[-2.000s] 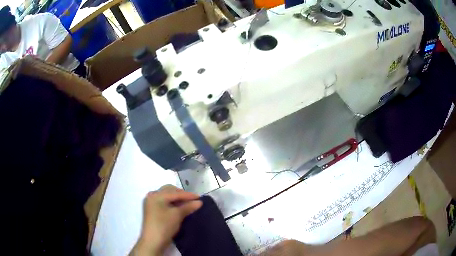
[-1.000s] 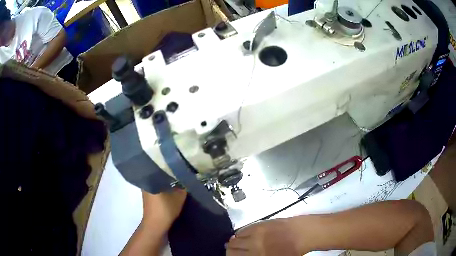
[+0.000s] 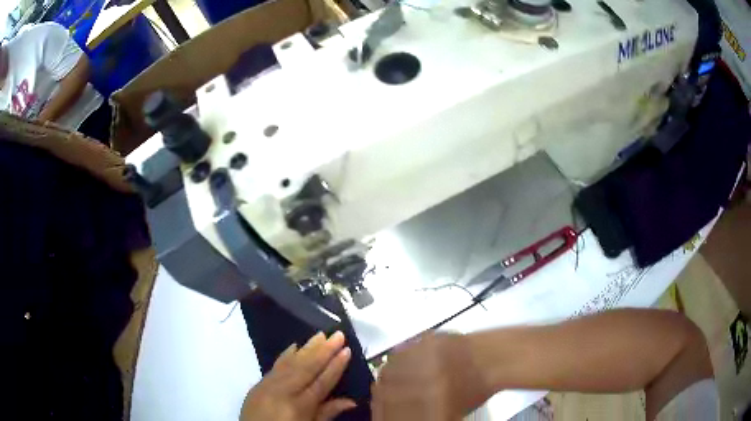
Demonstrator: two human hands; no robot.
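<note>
A dark purple-black piece [image 3: 268, 333] lies on the bed with its far end under the sewing machine head [image 3: 461, 123], at the presser foot area. My left hand [image 3: 300, 382] lies flat on the piece, fingers pointing toward the needle area. My right hand [image 3: 420, 374] is at the piece's right edge, blurred; its fingertips are hard to make out, so its grip cannot be told. A thin black cord [image 3: 453, 316] runs from near my right hand toward the red-handled snips [image 3: 539, 255] on the bed.
A carton of dark pieces [image 3: 140, 329] stands at the left, with another cardboard box [image 3: 198, 57] behind the machine. Dark pieces [image 3: 683, 189] and a black slab [image 3: 601, 222] lie at the right. A person in a white shirt [image 3: 49, 74] is at the upper left.
My left hand has come from behind the machine's end cover onto the top of the piece. The piece's far end now reaches under the head. My right hand stays near its right edge.
</note>
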